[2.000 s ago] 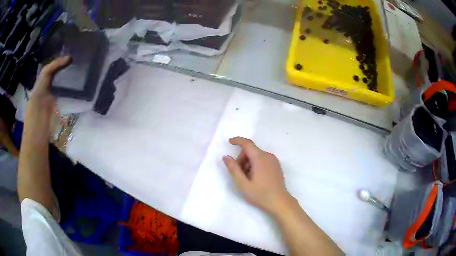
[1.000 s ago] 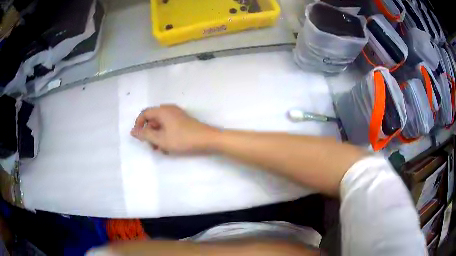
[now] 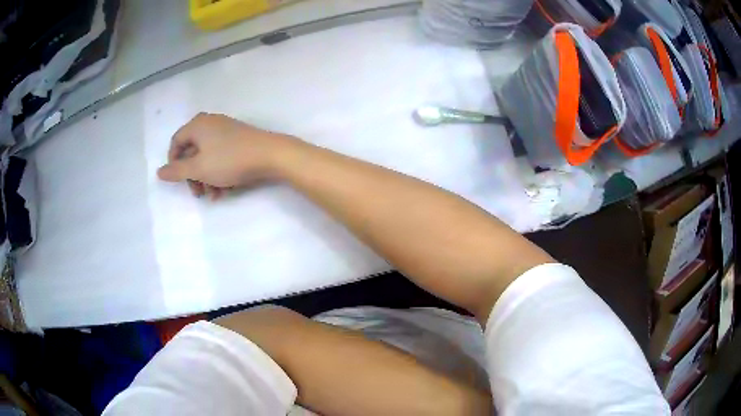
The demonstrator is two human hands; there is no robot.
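My right hand (image 3: pixel 215 154) rests over the white sheet (image 3: pixel 325 89) at the left, fingers loosely curled and thumb pointing left. No object shows in it, but the inside of the fist is hidden. My left forearm crosses low in front of my body towards the lower right, below the bench edge; the left hand is cut off by the bottom edge. A small tool with a pale rounded end (image 3: pixel 431 115) lies on the sheet, its dark end touching the wrapped units. The nearest wrapped unit (image 3: pixel 532 93) stands upright with an orange strap (image 3: pixel 566 97) across it.
More wrapped units (image 3: pixel 646 101) with orange straps stand at the right. A yellow parts tray (image 3: pixel 231 11) is cut off at the top. Dark units in whitish wrap (image 3: pixel 49 49) lie at the upper left. Cartons (image 3: pixel 678 268) stand below right. A metal strip (image 3: pixel 276 38) borders the sheet.
The view has swung right and down. My left hand has left the black unit at the left, and its arm is now drawn across my body. My right fingers are more curled than two seconds ago.
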